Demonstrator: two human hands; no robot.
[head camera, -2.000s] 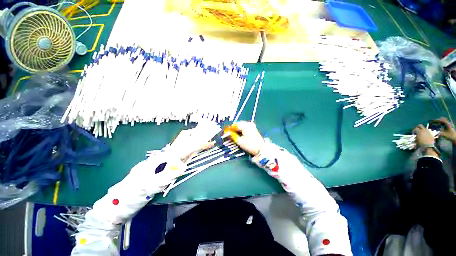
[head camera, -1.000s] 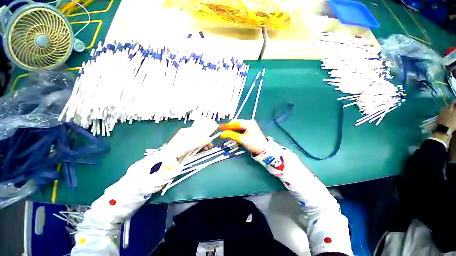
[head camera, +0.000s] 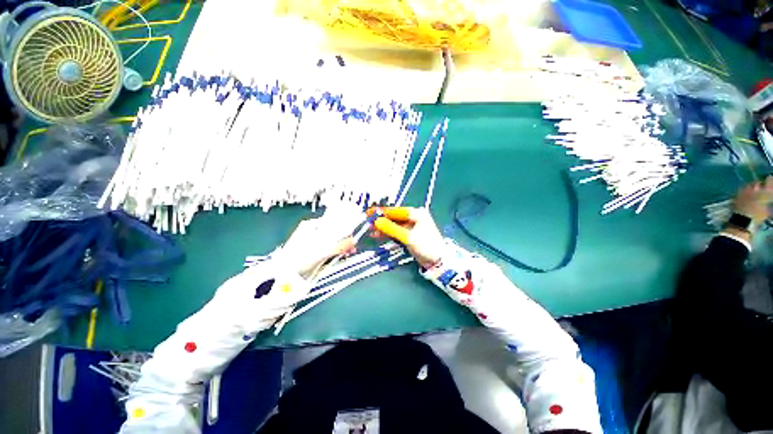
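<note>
My left hand holds a white stick near its blue-marked end. My right hand, with orange-yellow finger cots, pinches at that same end, fingertips meeting the left hand's. A small fan of blue-banded sticks lies under my hands and left forearm at the table edge. A dark-blue strip curls loose on the green surface right of my hands; whether it reaches my fingers is unclear. Two banded sticks lie just beyond my right hand. The banded stick stack lies beyond my left hand.
A plain stick pile lies upper right, below a blue tray. Blue strips in clear plastic lie left, below a desk fan. Yellow strips lie top centre. Another person's hand is at far right.
My right fingertips have moved slightly left and up to meet my left hand at the stick end. The loose blue strip has shifted and its curl changed. The other person's hands moved right.
</note>
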